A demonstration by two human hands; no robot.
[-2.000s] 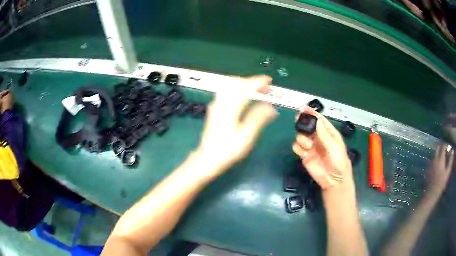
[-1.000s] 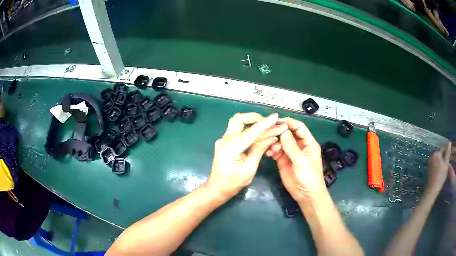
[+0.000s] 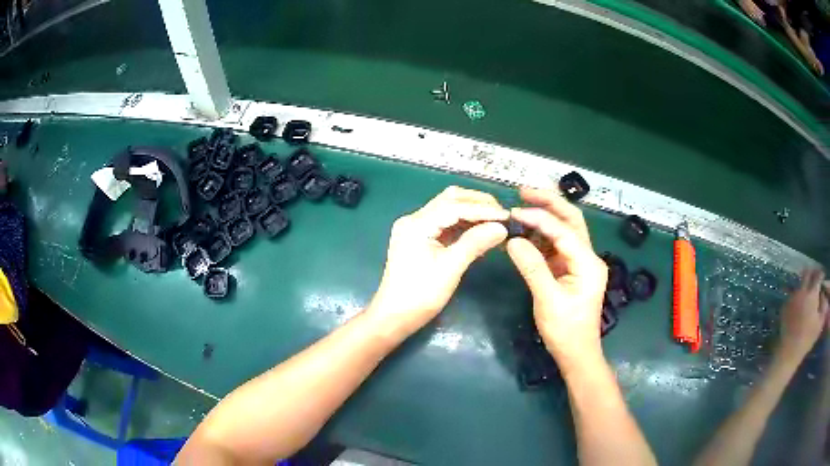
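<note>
My left hand (image 3: 428, 250) and my right hand (image 3: 560, 264) meet over the middle of the bench. Their fingertips pinch a small black housing (image 3: 516, 227) between them, mostly hidden by the fingers. Any small insert at it cannot be made out. A loose pile of black square housings (image 3: 238, 214) lies to the left. More housings (image 3: 642, 284) lie to the right, partly behind my right hand and wrist. Two housings (image 3: 298, 131) stand on the pale rail at the left, and one housing (image 3: 573, 187) is on the rail at the right.
A black strap (image 3: 141, 246) lies left of the pile. An orange-handled tool (image 3: 685, 291) and a clear blister tray (image 3: 737, 314) lie right. The pale rail (image 3: 409, 146) with a post (image 3: 196, 64) borders the green belt. A neighbour's hand (image 3: 803, 314) is at far right, another person's sleeve at far left.
Two seconds ago my right hand held up a black housing and my left hand was apart, blurred. The hands have come together at the housing. Since one second ago the finger grip has shifted slightly.
</note>
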